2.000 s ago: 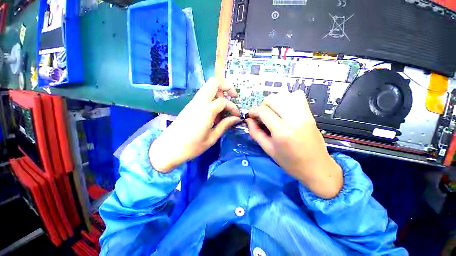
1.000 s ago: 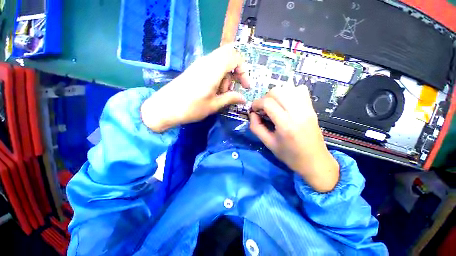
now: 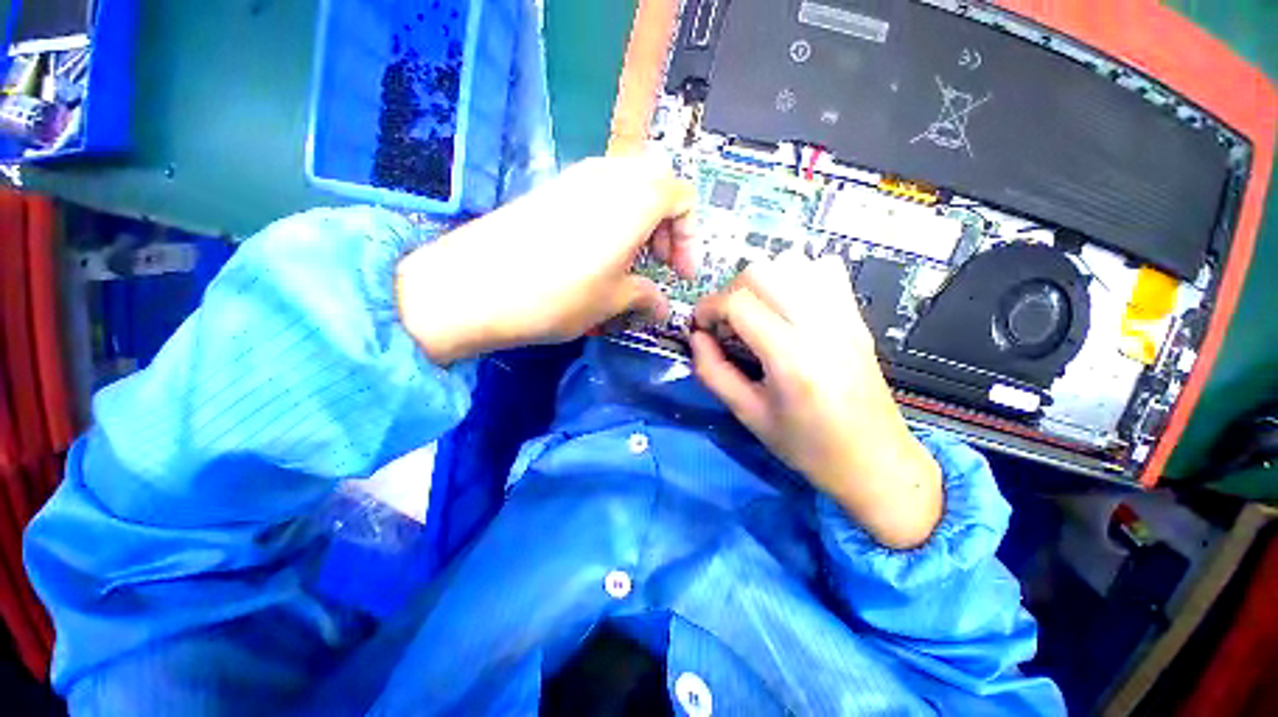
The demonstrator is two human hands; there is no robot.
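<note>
An open laptop base lies in an orange-red foam tray (image 3: 1196, 420), with its long black battery (image 3: 1037, 133) at the back, green motherboard (image 3: 757, 210) on the left and round black fan (image 3: 1030, 315) on the right. My left hand (image 3: 561, 259) is bare and rests over the board's left front corner, thumb and fingers apart. My right hand (image 3: 792, 357) is bare at the same corner, with thumb and fingertips pinched together. Whether a small part is between the right fingertips is too small to tell.
A small blue bin (image 3: 320, 105) with tiny black bits stands left of the laptop, beside clear plastic. A shallow blue tray (image 3: 110, 84) with white and dark parts is at the far left. Red-orange trays (image 3: 28, 420) stand at the left edge. Green matting (image 3: 224, 126) covers the bench.
The camera view has shifted and turned slightly. My left fingers have parted from the dark bit earlier between both hands' fingertips, and that hand lies further over the board. My right hand stays at the corner.
</note>
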